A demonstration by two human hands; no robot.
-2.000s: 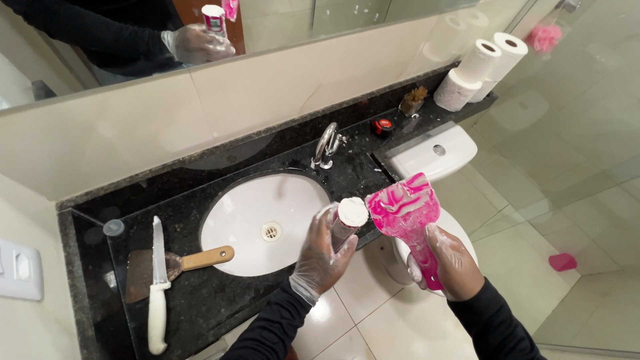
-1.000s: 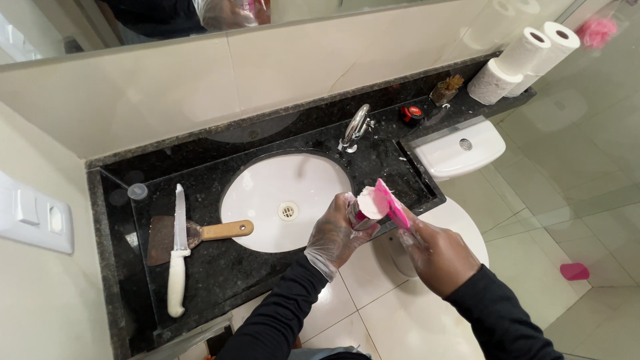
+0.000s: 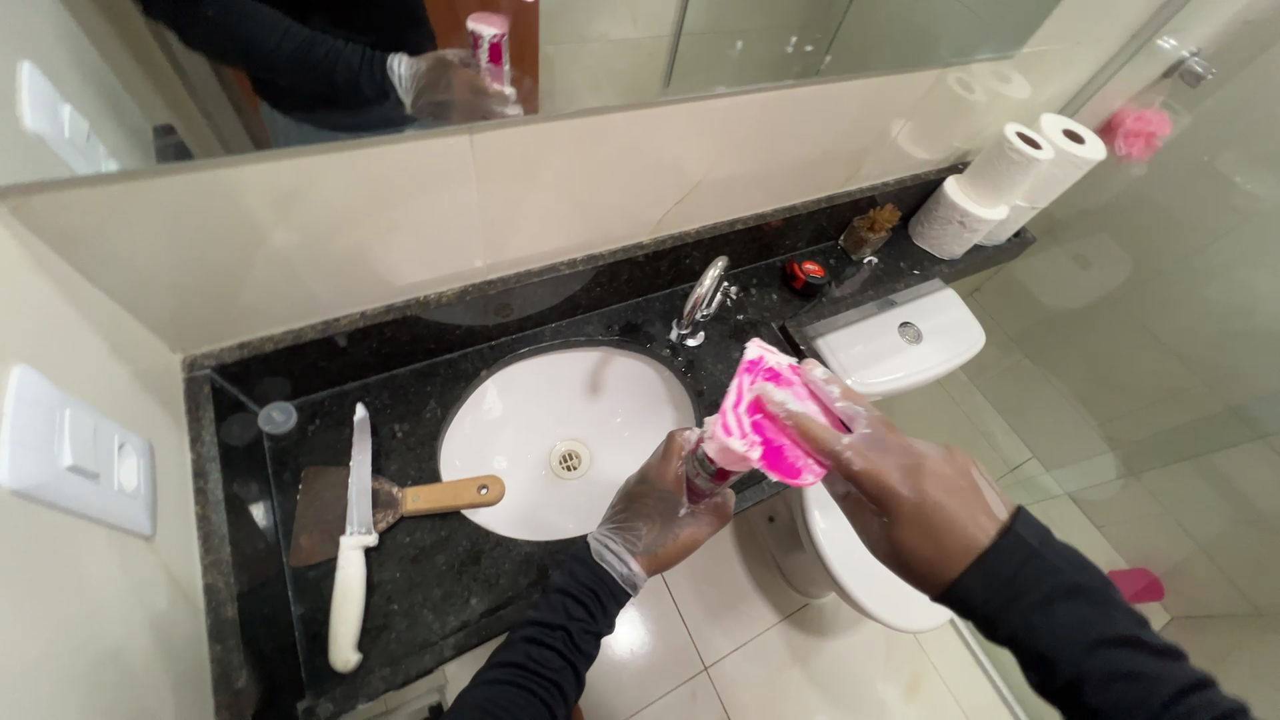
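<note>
My left hand point(image 3: 660, 510), in a clear plastic glove, grips a small cylindrical container point(image 3: 706, 474) whose top is covered with white-pink paste. My right hand point(image 3: 900, 480), also gloved, holds a pink scraper point(image 3: 775, 415) smeared with white paste; its blade rests at the container's top. Both hands are past the front edge of the black counter, right of the sink. On the left of the counter a white-handled knife point(image 3: 348, 600) lies across the metal blade of a wooden-handled spatula point(image 3: 450, 495).
A white oval sink point(image 3: 520, 430) with a chrome faucet point(image 3: 703, 298) is set in the black stone counter point(image 3: 420, 590). Behind stand a red and black item point(image 3: 806, 275), a small potted plant point(image 3: 868, 234) and paper rolls point(image 3: 955, 218). A toilet point(image 3: 890, 350) is at right.
The pink scraper has gone from beside the container to its top, and its flat face now shows again. Both hands keep their holds.
</note>
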